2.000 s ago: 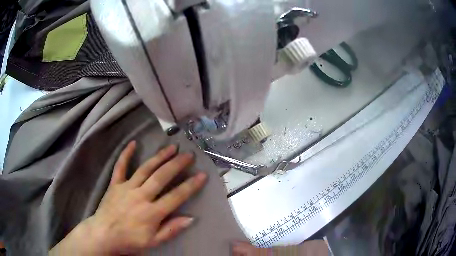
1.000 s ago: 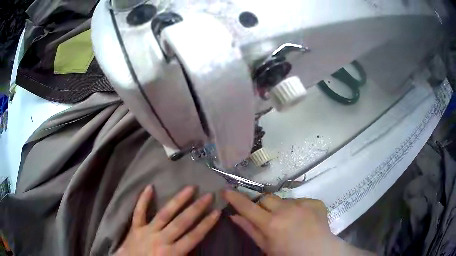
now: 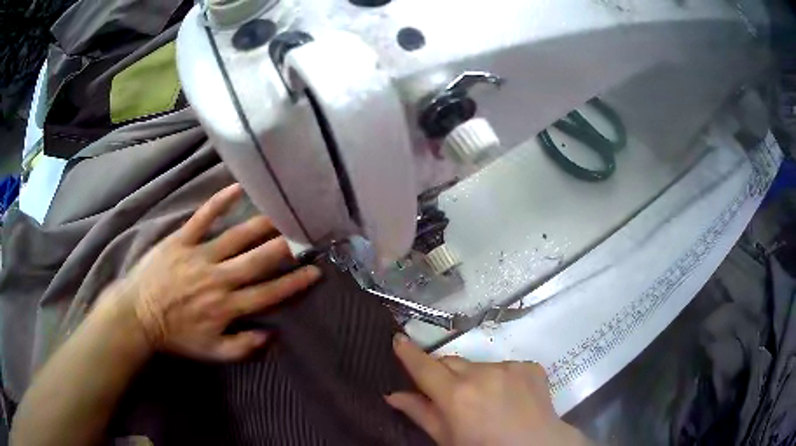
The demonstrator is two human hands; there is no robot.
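The white sewing machine head (image 3: 297, 131) stands over the cloth. The presser foot area (image 3: 336, 254) is small and partly hidden by the head. My left hand (image 3: 214, 283) lies flat, fingers spread, on the fabric left of the foot. Dark, finely ribbed cloth (image 3: 305, 366) lies below the foot, between my hands; taupe fabric (image 3: 122, 200) is bunched to the left. My right hand (image 3: 480, 392) is at the ribbed cloth's right edge, index fingertip on it; whether it pinches the cloth is unclear. The silver arm (image 3: 415, 307) angles right from the foot.
Dark green scissor handles (image 3: 580, 144) lie on the machine bed behind the needle. A printed ruler strip (image 3: 646, 300) runs along the table's front edge. A yellow-green patch (image 3: 144, 84) is on dark cloth at the upper left. More dark cloth (image 3: 698, 348) heaps at the right.
The taupe cloth has moved left and back, and dark ribbed cloth now lies at the foot. My left hand has moved up beside the foot. My right hand has come in from the lower edge.
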